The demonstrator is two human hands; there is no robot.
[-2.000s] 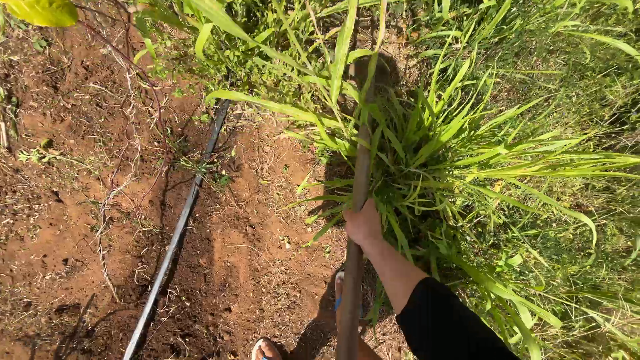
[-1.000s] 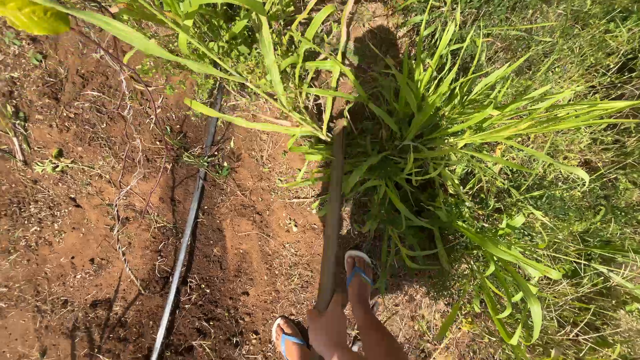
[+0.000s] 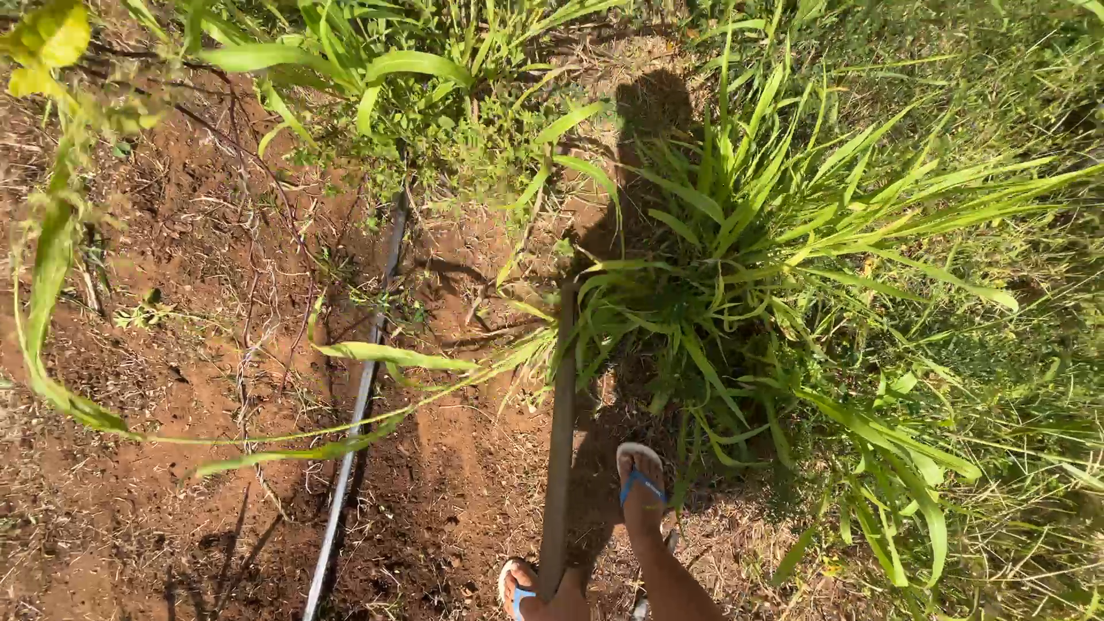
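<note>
Neither my left hand nor my right hand can be made out. A long brown tool handle (image 3: 561, 440) runs from the grass clump down to my sandalled foot (image 3: 521, 590) at the bottom edge. Its upper end meets the leaves, and any tool head is hidden. The large clump of long-bladed green grass (image 3: 733, 250) stands right of the handle. Several long blades (image 3: 397, 354) bend left from the handle's upper part, across a narrow dark drip line or hose (image 3: 354, 457). My other foot, in a blue-strapped flip-flop (image 3: 642, 483), is right of the handle.
Reddish-brown soil (image 3: 198, 371) with dry stems and thin vines lies at left. More leafy grass (image 3: 414, 69) grows at the top, over the hose's upper end. Dense weeds (image 3: 1018, 345) cover the right side. A yellow-green leaf (image 3: 52, 43) hangs close at the upper left.
Two seconds ago my right hand gripped the handle's middle, with a black sleeve showing; both are out of sight now. The handle is lower in view, and long blades now lie across the hose.
</note>
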